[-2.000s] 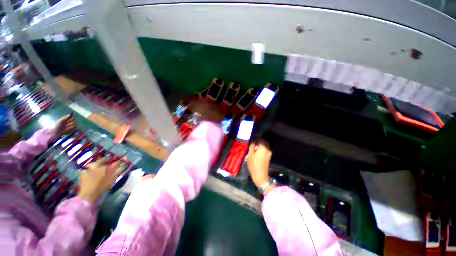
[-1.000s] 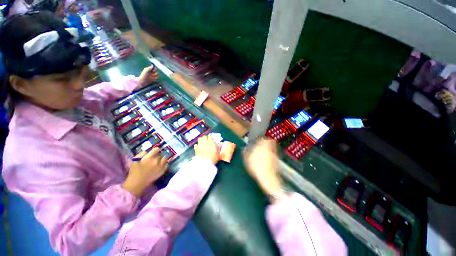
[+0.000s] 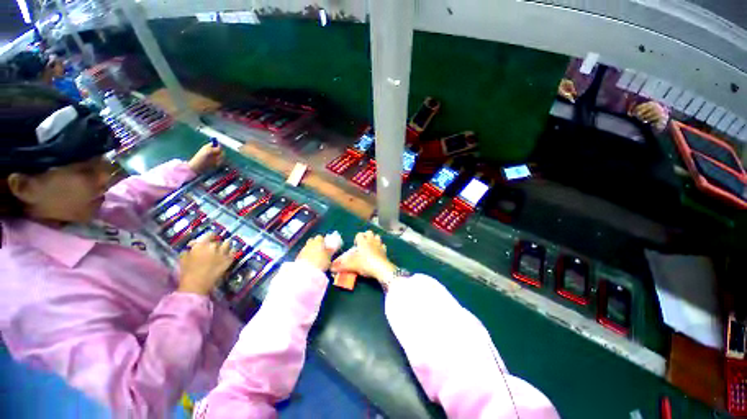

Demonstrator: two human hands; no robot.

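My left hand (image 3: 316, 253) has its fingers closed on a small crumpled white item (image 3: 332, 240). My right hand (image 3: 369, 254) is beside it, fingers bent over a small orange piece (image 3: 346, 280) that sticks out below the hands. The hands meet above the green bench; the fingers hide most of both items. Several open red flip phones (image 3: 453, 214) with lit screens lie on the ledge around the post. Three closed phones (image 3: 571, 278) lie in a clear tray to the right.
A worker in pink (image 3: 90, 303) sits at the left, a hand over a clear tray (image 3: 307, 217) of closed phones. A grey post (image 3: 391, 123) rises beyond my hands. A small pale orange item (image 3: 297, 173) lies on the ledge. White paper (image 3: 686, 296) and a red pen (image 3: 665, 407) are at right.
My hands have left the open phones. My left hand took hold of the white and orange items; my right hand then moved left to join it. The view swung left, then partly back.
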